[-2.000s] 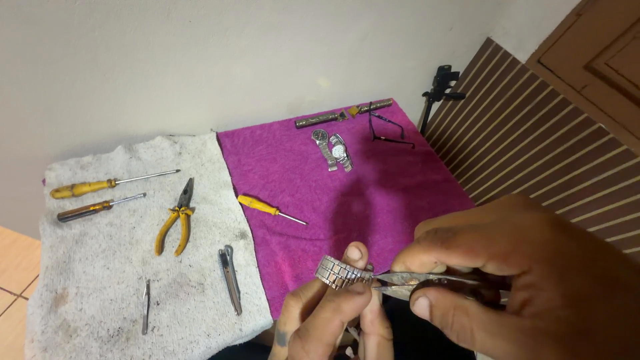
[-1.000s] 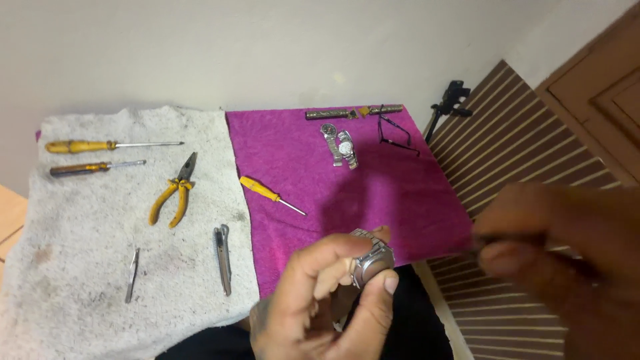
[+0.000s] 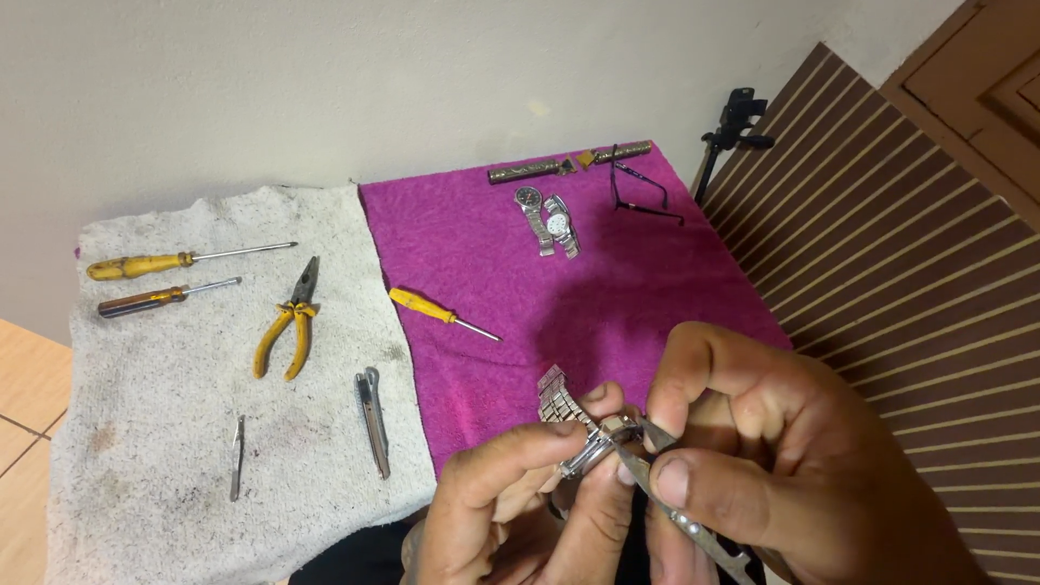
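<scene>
My left hand [image 3: 528, 496] grips a silver metal wristwatch [image 3: 591, 452] by its case, between thumb and fingers. Its link bracelet [image 3: 562, 398] sticks up at the upper left of the case. In my right hand [image 3: 756, 455] is a worn, pointed metal tool with two blades [image 3: 638, 470], like small scissors or tweezers. The tips touch or nearly touch the watch where the bracelet meets the case. Fingers cover part of the case and of the tool.
On the purple cloth [image 3: 471, 219] lie a yellow screwdriver [image 3: 422, 305], two wristwatches [image 3: 544, 221], eyeglasses [image 3: 650, 195] and patterned metal tubes [image 3: 528, 171]. The white cloth [image 3: 187, 390] bears two screwdrivers [image 3: 146, 266], yellow-handled pliers [image 3: 294, 325], tweezers [image 3: 236, 459] and a utility knife [image 3: 372, 422]. A small tripod [image 3: 731, 134] stands behind.
My right hand, apart from the watch and blurred one second ago, is back against it with the pointed tool. The watch has turned in my left hand, and its bracelet now shows.
</scene>
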